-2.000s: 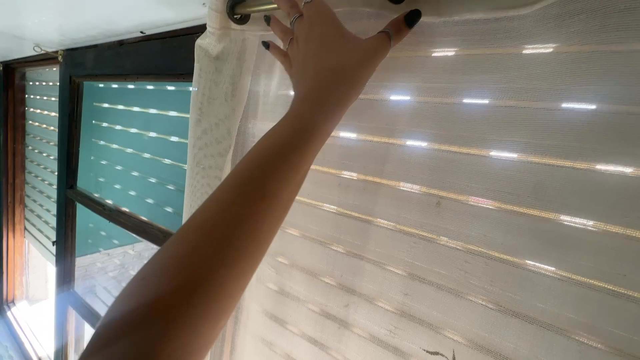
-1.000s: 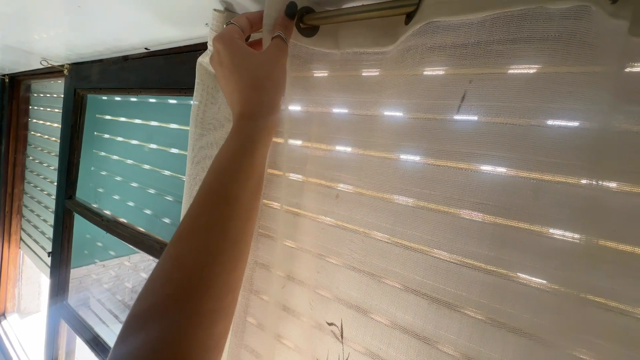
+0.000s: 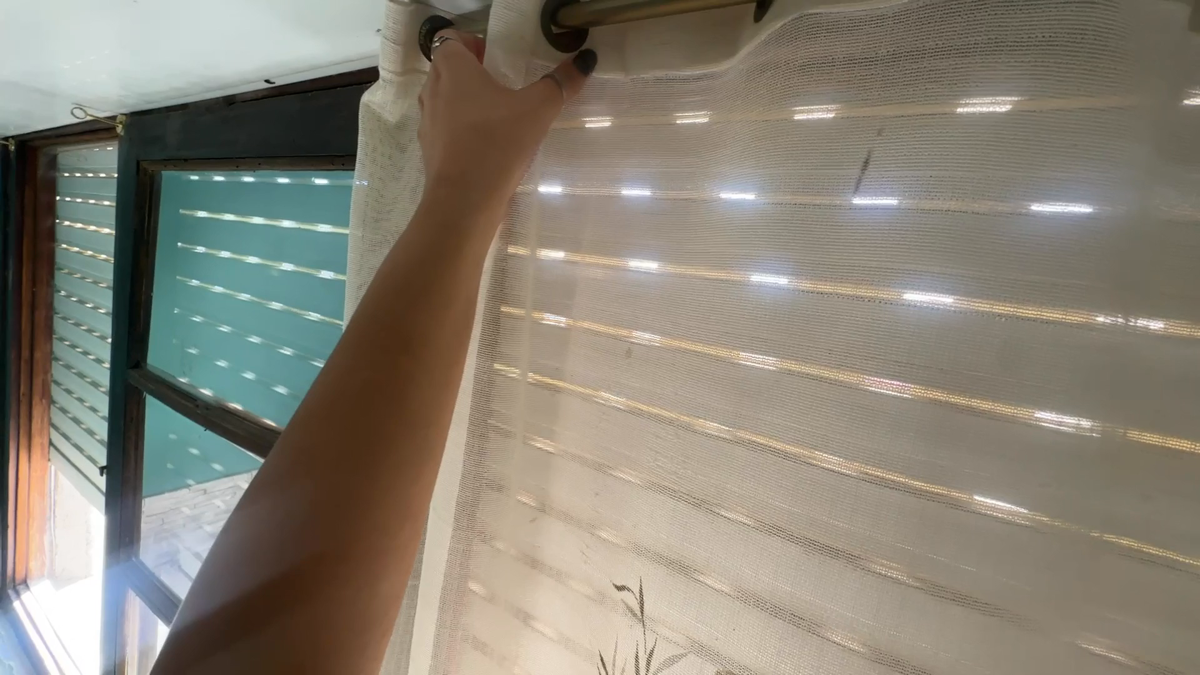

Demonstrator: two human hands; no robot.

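My left hand point(image 3: 483, 117) reaches up from the lower left to the top of a sheer cream curtain point(image 3: 797, 375). Rings and dark nail polish show on its fingers. It grips the curtain's top fold, with the fingers at one dark grommet point(image 3: 436, 36) and the thumb just below another dark grommet point(image 3: 564, 26). A brass-coloured curtain rod point(image 3: 647, 11) passes through the grommets. Some fingertips are hidden by the hand and cloth. My right hand is out of view.
An open dark-framed window sash point(image 3: 206, 412) stands at the left, its glass showing teal with slatted light. A roller shutter point(image 3: 82, 300) hangs at the far left. A brass hook point(image 3: 98, 119) is near the white ceiling point(image 3: 206, 47). Plant motifs point(image 3: 642, 637) mark the curtain.
My left hand has moved left along the curtain's top since the oldest frame. One second ago its thumb and fingers were close together; now they are spread wider over the fold.
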